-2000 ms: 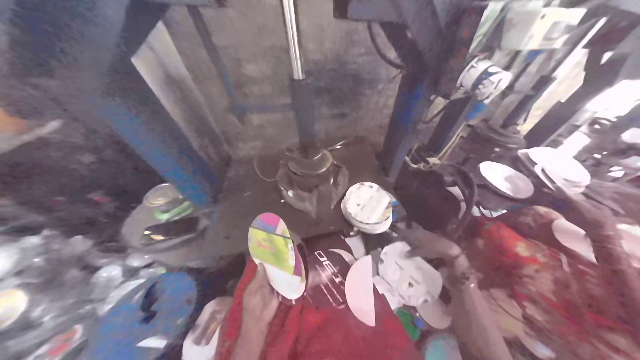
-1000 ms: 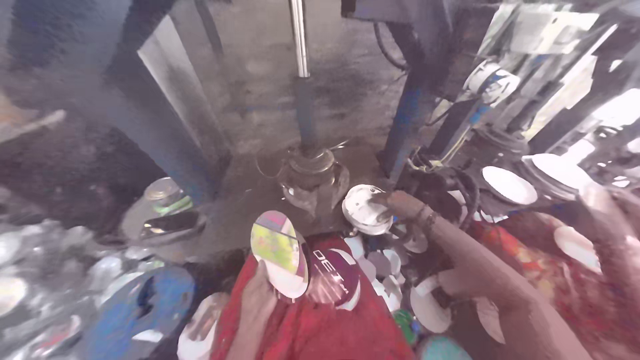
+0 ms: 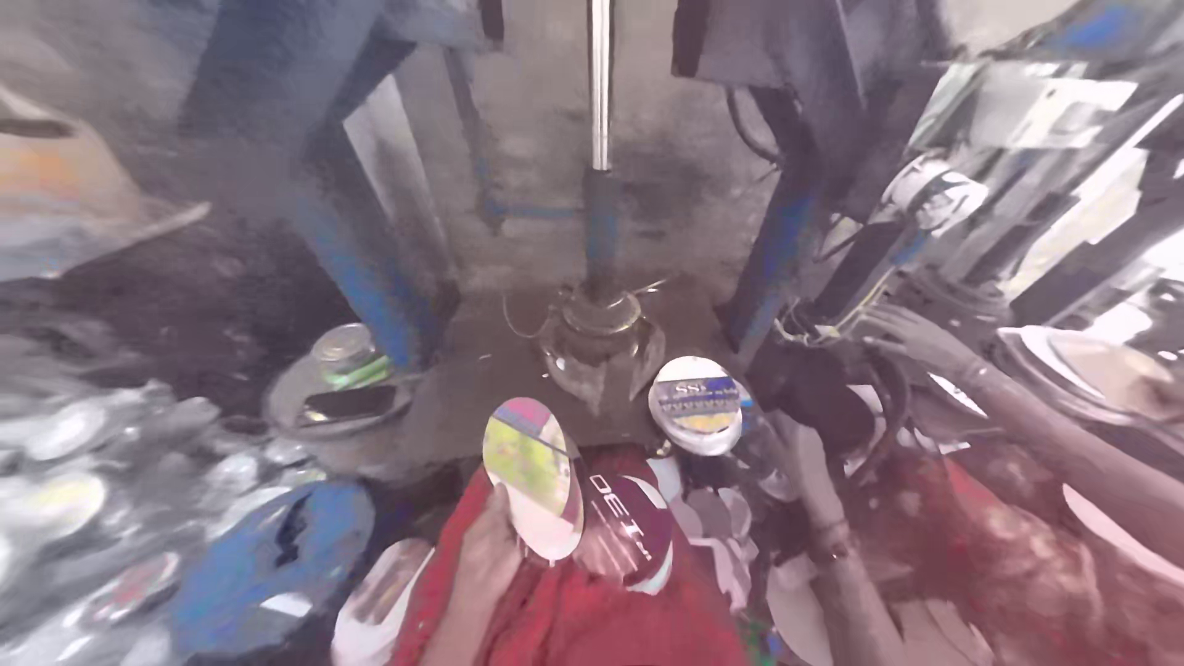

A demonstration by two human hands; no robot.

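My left hand (image 3: 490,546) grips a printed, coated-paper disc (image 3: 532,472) by its lower left edge, above the red cloth over my lap. A dark red printed disc (image 3: 629,532) lies on the cloth just right of it. My right hand (image 3: 805,462) is blurred, to the right of a round holder (image 3: 696,442); whether its fingers hold anything cannot be told. On that holder lies a disc with a blue printed band (image 3: 698,398). Behind, at the middle, a round metal press part (image 3: 601,342) stands under a bright vertical rod (image 3: 601,83).
Blue machine posts (image 3: 786,240) flank the press. At left are a dish (image 3: 287,407) holding a dark phone-like object, a blue stool-like piece (image 3: 277,564) and piled pale discs. Cut pieces (image 3: 712,518) lie right of my lap. Another person's hand (image 3: 906,333) reaches in at right.
My right hand came over the round holder, then moved away to the right. The holder's top now shows a blue-banded disc. The other person's hand now reaches farther in. My left hand keeps its disc.
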